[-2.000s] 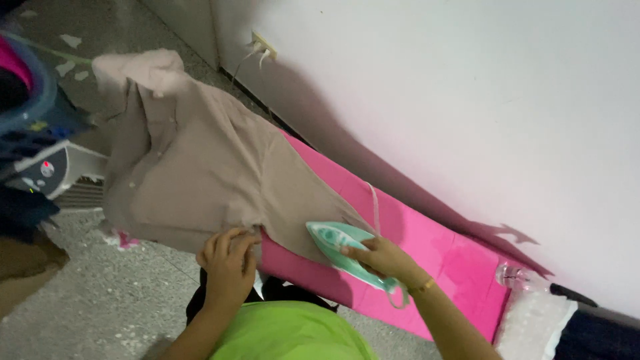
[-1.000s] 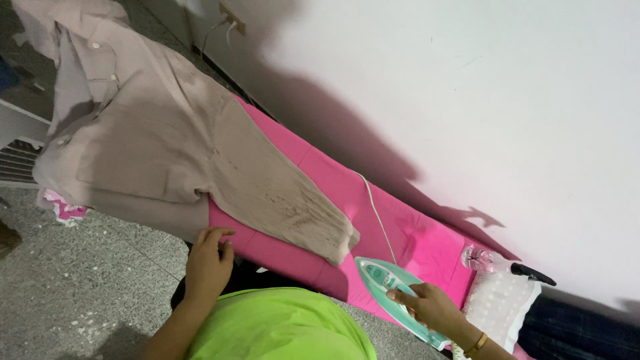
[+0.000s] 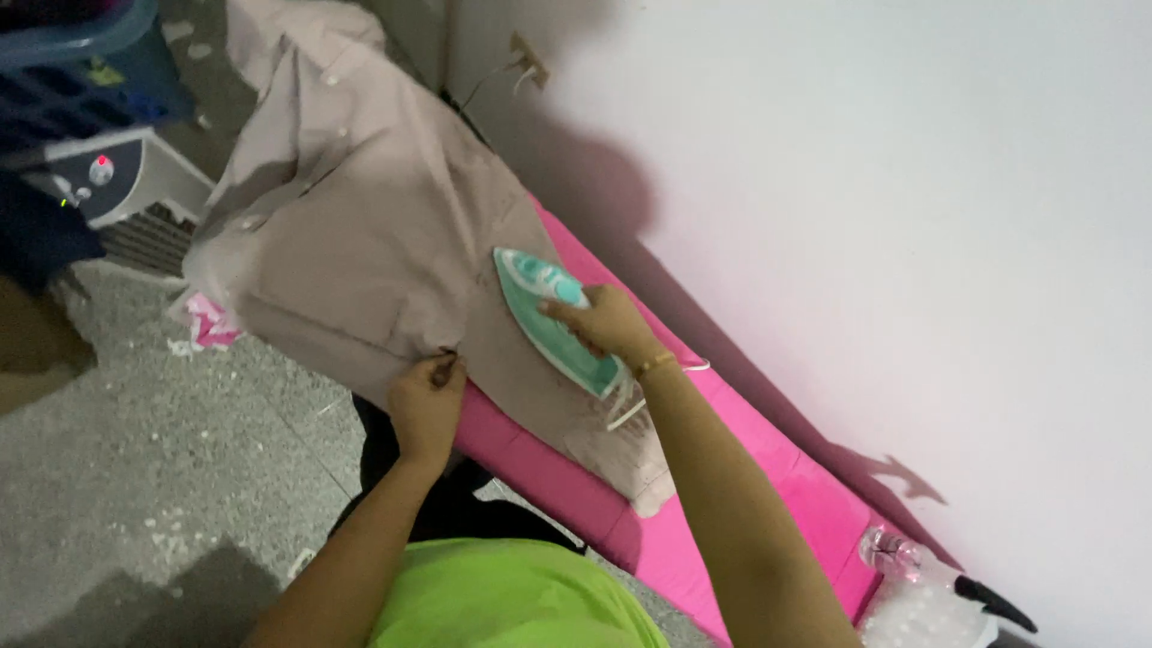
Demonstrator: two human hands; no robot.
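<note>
A beige button-front shirt (image 3: pixel 360 225) lies over a pink ironing board (image 3: pixel 765 459), its collar end toward the upper left and one sleeve stretched toward the lower right. My right hand (image 3: pixel 607 324) grips the handle of a teal and white clothes iron (image 3: pixel 558 333), which rests on the upper part of the sleeve, tip toward the upper left. My left hand (image 3: pixel 427 405) pinches the shirt's fabric near the underarm, at the board's near edge. The iron's white cord shows beside my right wrist; part of it is hidden.
A wall outlet (image 3: pixel 529 61) with plugs is behind the board. At the left are a blue laundry basket (image 3: pixel 81 45) and a white and grey appliance with a red light (image 3: pixel 135 198). A clear plastic bottle (image 3: pixel 891 551) lies at the board's right end, near a black handle (image 3: pixel 994 603).
The iron in my right hand has moved from beyond the cuff up onto the sleeve. My left hand, fingers apart a second ago, now pinches the cloth. The view has shifted.
</note>
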